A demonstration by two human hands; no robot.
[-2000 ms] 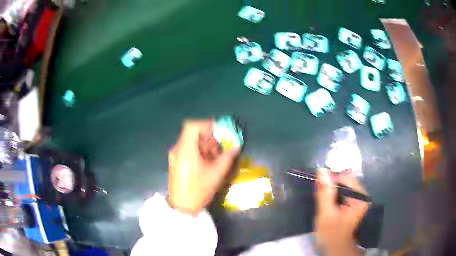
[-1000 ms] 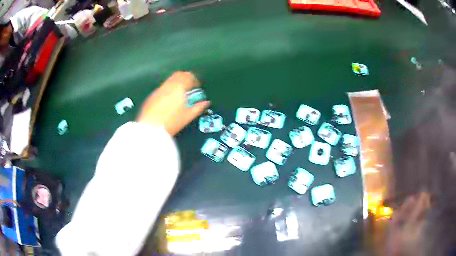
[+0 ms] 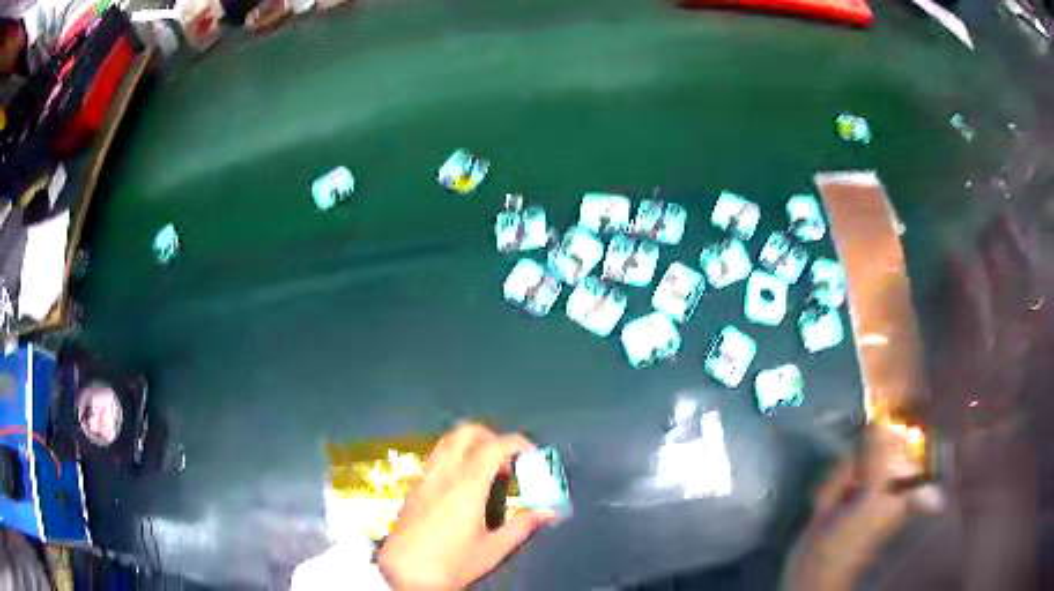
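My left hand (image 3: 457,502) holds a light-blue and white module (image 3: 541,478) between thumb and fingers, low in the middle of the view. My right hand (image 3: 861,502) is blurred at the lower right, at the amber near end of the copper-brown strip (image 3: 881,294); what its fingers hold cannot be made out. Amber Kapton tape (image 3: 368,476) lies flat left of my left hand, partly behind it. A pale, shiny sheet (image 3: 696,453) lies between my hands. Many loose modules (image 3: 630,261) lie beyond it. One module with a yellow piece (image 3: 464,171) lies farther off.
Two modules lie apart at the left (image 3: 333,187), and one with yellow (image 3: 853,127) at the far right. A black box with a round label (image 3: 99,413) and a blue box (image 3: 35,450) stand at left. A red tray (image 3: 780,12) is at the far edge.
My left hand has come back from the far side toward me. A module with yellow now lies where it was, and it holds another module. My right hand shows more clearly at the strip's end.
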